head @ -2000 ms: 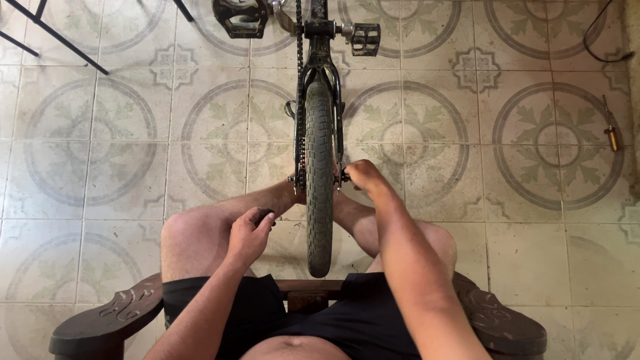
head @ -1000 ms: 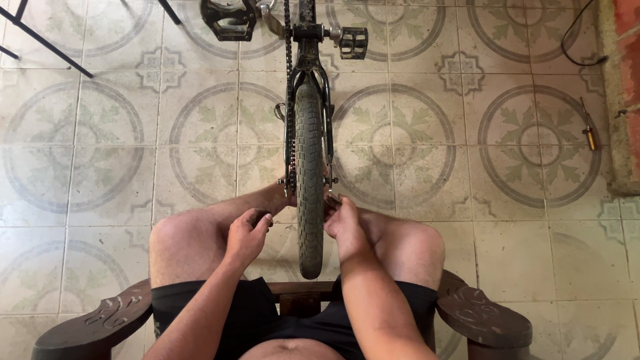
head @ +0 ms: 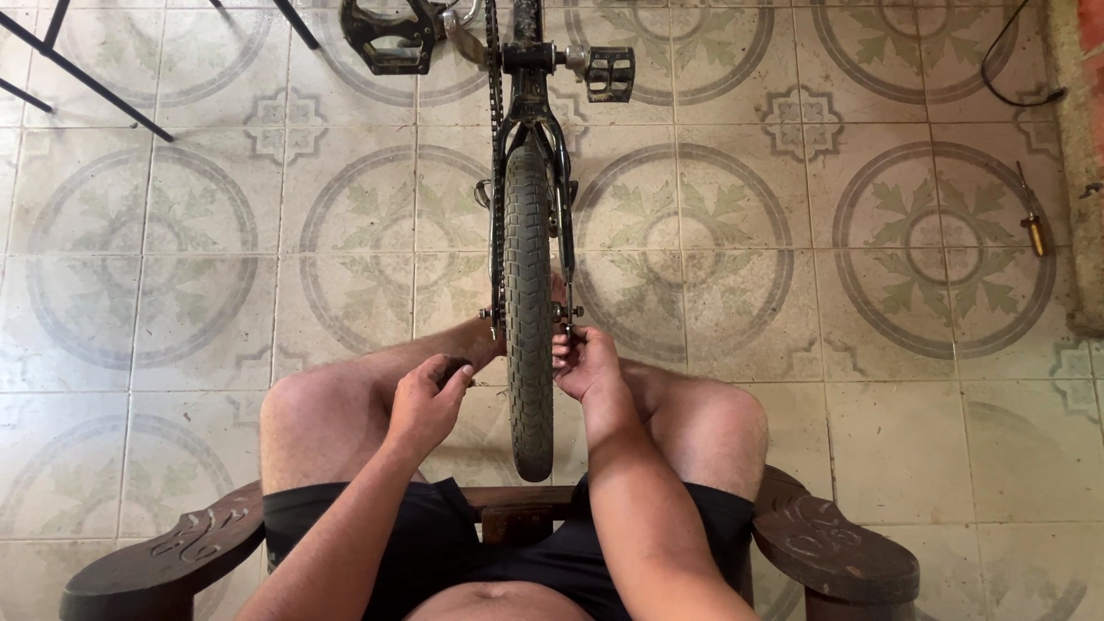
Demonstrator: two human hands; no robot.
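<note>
A bicycle's rear tyre (head: pixel 529 345) with worn black tread stands upright between my knees. At the rear dropout, just below the right end of the wheel axle (head: pixel 567 311), the fingers of my right hand (head: pixel 588 362) are closed around a small metal part that is mostly hidden. My left hand (head: pixel 429 401) is curled to the left of the tyre, apart from it, around a small dark object (head: pixel 452 369) that I cannot identify. The bicycle chain (head: pixel 495 172) runs along the tyre's left side, up to the crank.
Pedals (head: pixel 611 75) stick out on both sides of the frame. A screwdriver with a yellow and black handle (head: pixel 1037 235) lies on the tiled floor at right, near a dark cable (head: pixel 1000 86). Black metal legs (head: pixel 112 99) stand at upper left. Carved wooden chair arms (head: pixel 837 552) flank my legs.
My right hand was at the axle end, moved down beside the tyre, and now sits just below the axle with its fingers turned up. My left hand has stayed left of the tyre.
</note>
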